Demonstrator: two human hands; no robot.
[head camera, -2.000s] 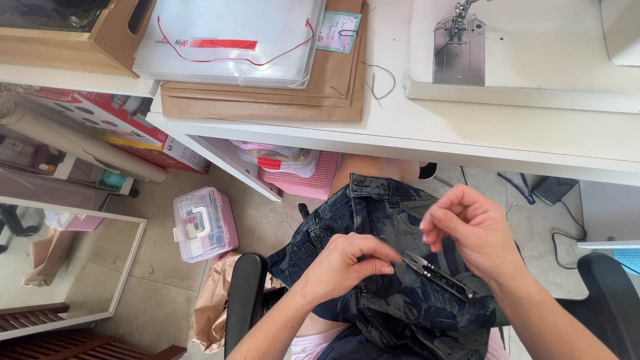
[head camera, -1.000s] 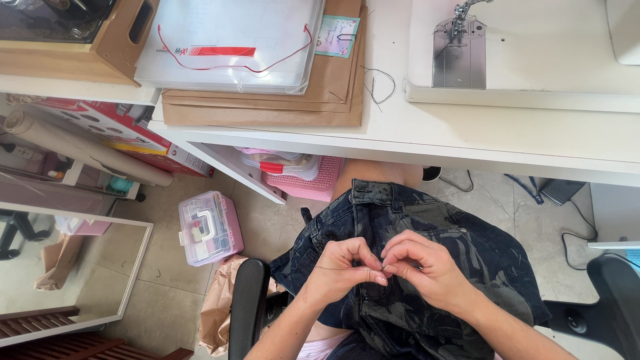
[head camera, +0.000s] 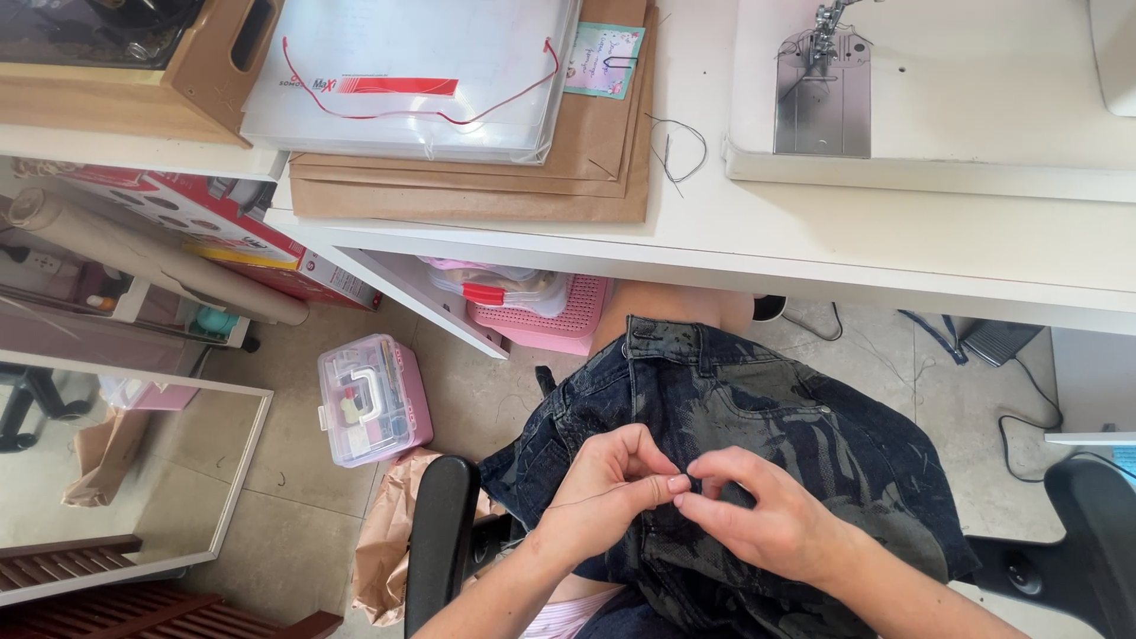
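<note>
Dark patterned denim pants (head camera: 799, 426) lie across the lap, with the buttoned waistband toward the table. Above them my left hand (head camera: 612, 488) pinches a thin dark thread (head camera: 581, 501), which trails back over that hand. The fingertips of my right hand (head camera: 763, 506) meet those of my left at the same spot. Whatever lies between the fingertips is too small to make out, so I cannot tell what my right hand holds. No scissors show in this view.
The white table (head camera: 692, 248) bears a sewing machine (head camera: 932, 98), brown paper envelopes (head camera: 470, 200), a clear plastic folder (head camera: 408, 80) and a loose thread (head camera: 688, 151). Black armrests (head camera: 444, 532) flank the lap. A pink sewing box (head camera: 373, 399) and crumpled brown paper (head camera: 382, 541) lie on the floor, beside a mirror (head camera: 244, 461).
Two seconds ago my hands were apart, with small dark scissors near them over the denim. My hands have since come together at the fingertips, and the scissors are out of sight.
</note>
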